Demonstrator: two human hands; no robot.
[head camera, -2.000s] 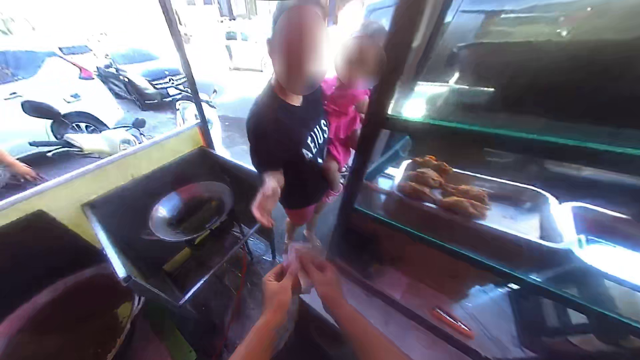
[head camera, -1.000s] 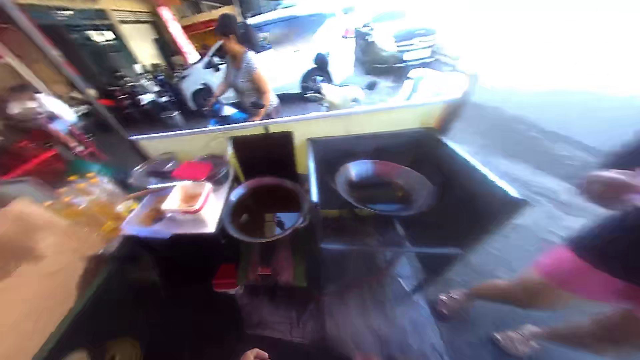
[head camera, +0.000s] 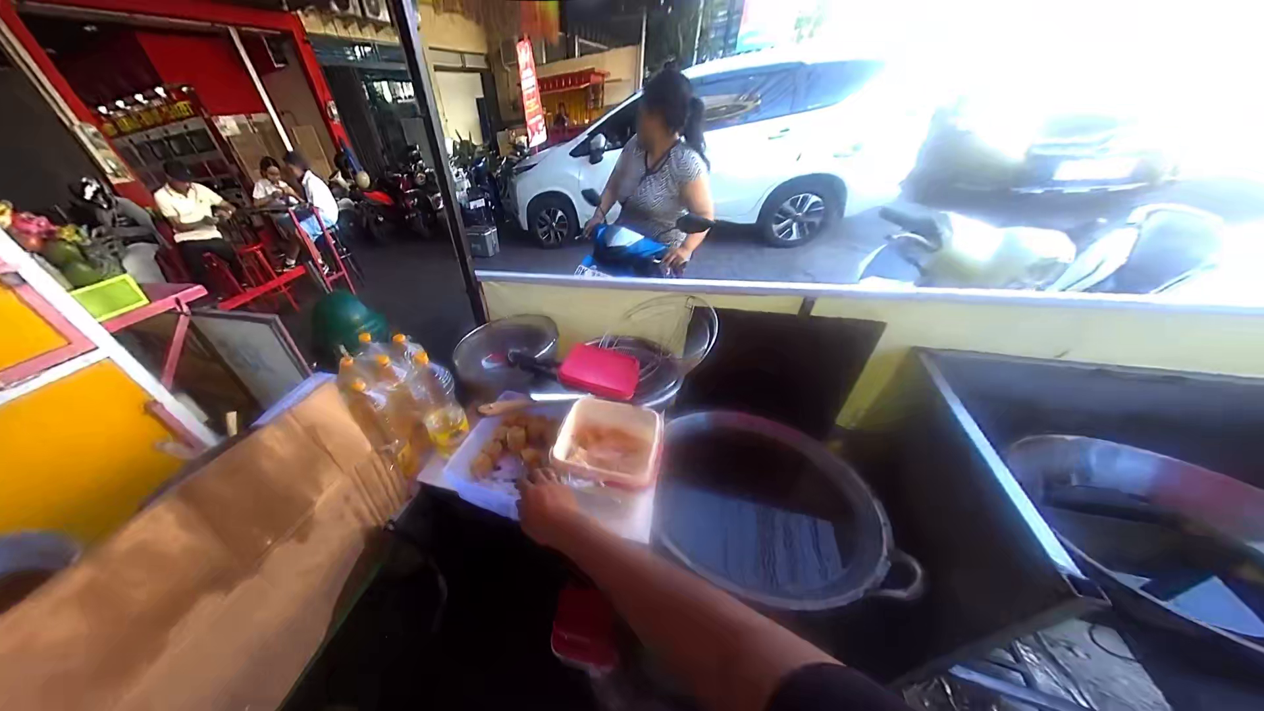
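My right hand reaches in from the lower right, its fingers at the near edge of a white plastic tray. Small browned food pieces lie in this tray. The fingertips are partly hidden, and I cannot tell whether they hold anything. Just right of the tray stands a square plastic tub with pale orange contents. A wide pan of dark oil sits to the right of my hand. My left hand is out of view.
Bottles of yellow oil stand left of the tray, beside brown cardboard. Behind are a pink-red plastic item and a wire strainer. Another pan is at the right. Beyond the low wall, a person is at a motorbike.
The view has swung left. Two seconds ago both my hands were together at a thin, pale pinkish thing, facing a person; now my right hand is at the tray and the left is out of view.
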